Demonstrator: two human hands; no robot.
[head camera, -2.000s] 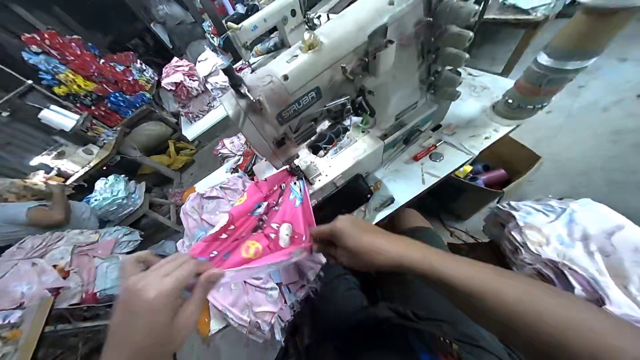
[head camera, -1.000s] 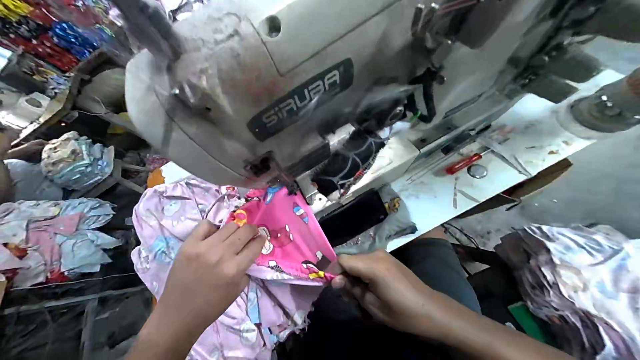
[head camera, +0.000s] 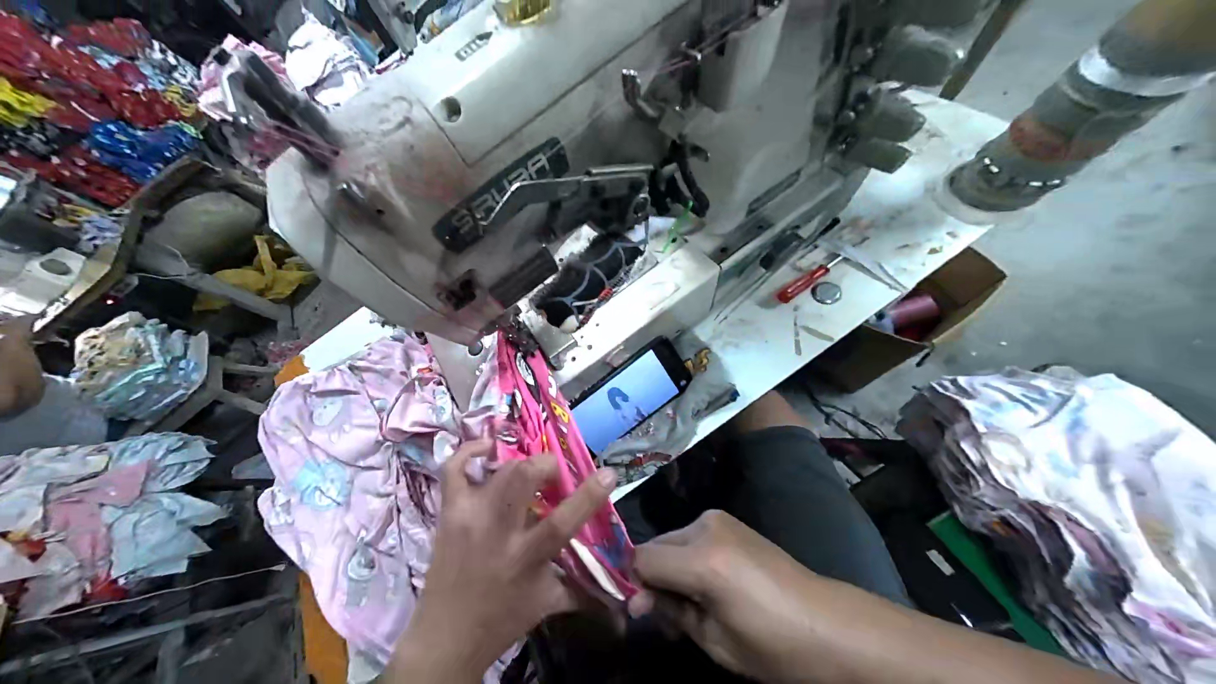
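A bright pink printed fabric piece (head camera: 560, 437) runs from under the needle area of a Siruba industrial sewing machine (head camera: 418, 180) down toward me, bunched lengthwise. My right hand (head camera: 722, 589) pinches its near end. My left hand (head camera: 513, 541) lies over its left side, fingers spread; whether the thumb or palm grips the cloth is hidden. Pale pink printed fabric (head camera: 351, 475) hangs in folds left of the pink piece, beside my left hand. The needle and presser foot are mostly hidden by the machine head.
On the white machine table lie a lit phone (head camera: 627, 394), a red screwdriver (head camera: 803, 283) and a small round metal disc (head camera: 826, 293). A cardboard box with thread spools (head camera: 912, 313) stands below at right. Fabric stacks (head camera: 1073, 475) lie at right and left. Part of another person (head camera: 19, 380) shows at far left.
The pink fabric, spread flat between my hands before, is now gathered into a narrow bunch. My left hand has opened its fingers. The phone's screen, dark a second ago, is lit.
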